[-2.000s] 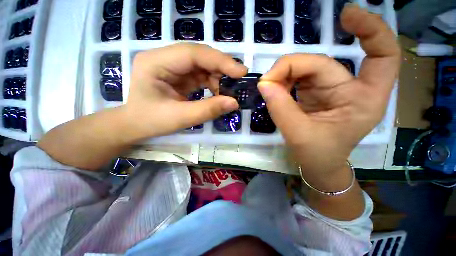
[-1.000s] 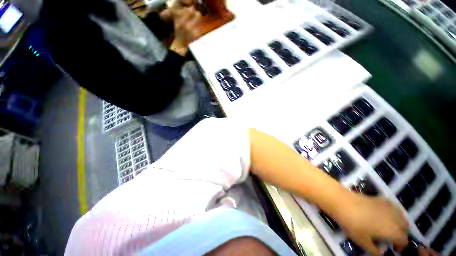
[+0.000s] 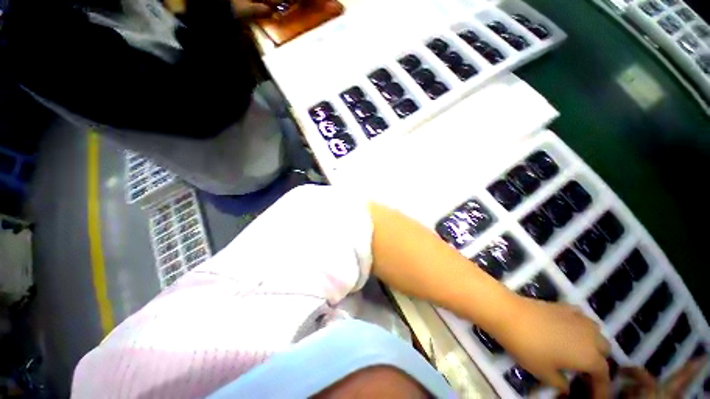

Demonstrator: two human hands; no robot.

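My left hand (image 3: 557,347) reaches over the white compartment tray (image 3: 643,226) at lower right, fingers bent down at the bottom edge. Dark glossy surfaces show at its fingertips; I cannot tell whether it holds a unit or only covers units in the tray. My right hand (image 3: 658,386) is a small, blurred part cut off by the bottom right edge, close to my left fingertips; its grip is hidden. Glossy black units (image 3: 570,265) lie in the tray's pockets. Some pockets at its left side hold units with bright reflections (image 3: 465,223).
White sheets (image 3: 510,109) lie between this tray and a neighbouring tray (image 3: 282,74) of black units. A co-worker's dark sleeve (image 3: 210,78) is at upper left, beside a brown-orange item (image 3: 304,19). A green surface (image 3: 599,101) runs behind. More trays (image 3: 177,234) are on the grey floor.
The view has swung left from my bench toward the co-worker and floor. Both hands have shifted to the lower right of the picture. The co-worker's hands have moved up toward the top edge.
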